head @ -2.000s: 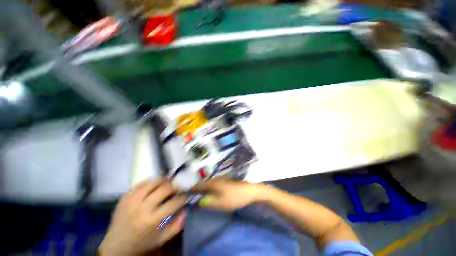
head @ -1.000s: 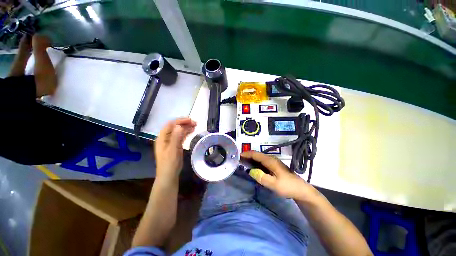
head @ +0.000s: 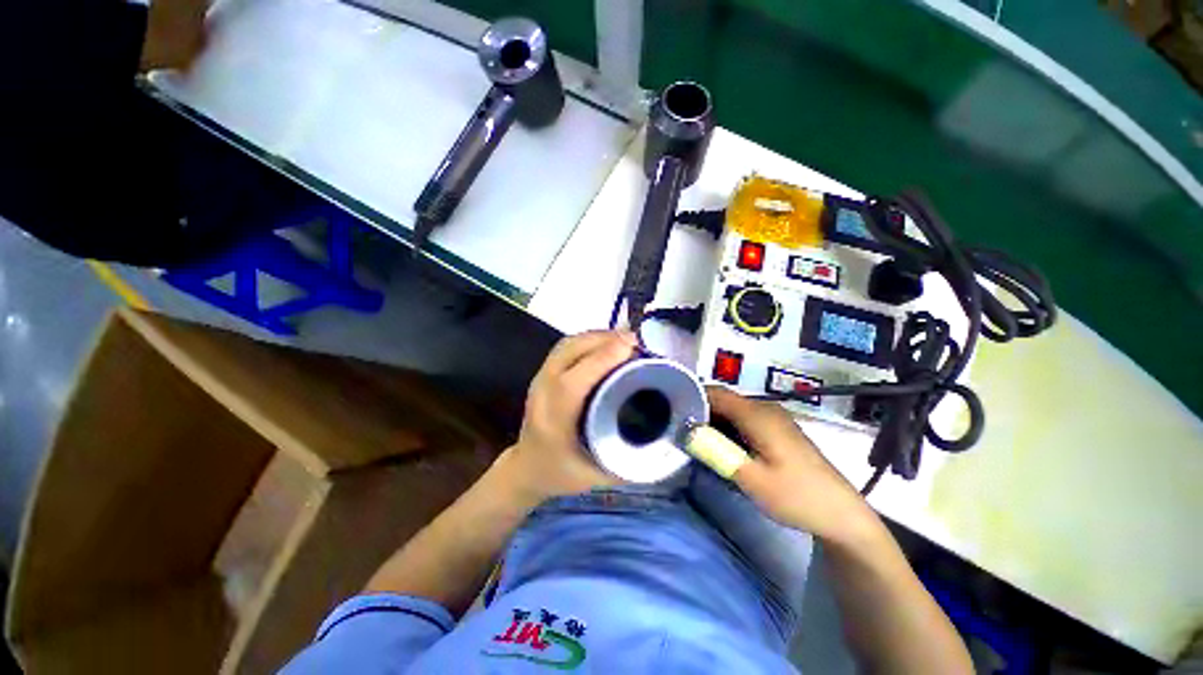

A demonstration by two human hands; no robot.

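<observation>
A hair dryer (head: 610, 425) is held over my lap at the bench's front edge, its round silver-grey head facing up towards me. My left hand (head: 570, 396) wraps the left side of the head. My right hand (head: 778, 462), with a yellow wrap on one finger, holds it from the right; the handle is mostly hidden by that hand. The white power test box (head: 778, 307) stands just beyond, with lit displays, red rocker switches (head: 727, 367) and a rotary knob (head: 755, 310). Black power cords (head: 924, 350) lie looped over its right side.
Two more hair dryers lie on the bench, one beside the box (head: 653, 231) and one further left (head: 464, 165). An open cardboard carton (head: 383, 528) stands at lower left. A metal post (head: 617, 53) rises behind the bench, before the green conveyor (head: 818, 92). Blue stools are below.
My left hand, apart from the dryer one second ago, now holds its head. My right hand still holds the dryer, a yellow-wrapped finger now at the rim. The view has turned and shifted.
</observation>
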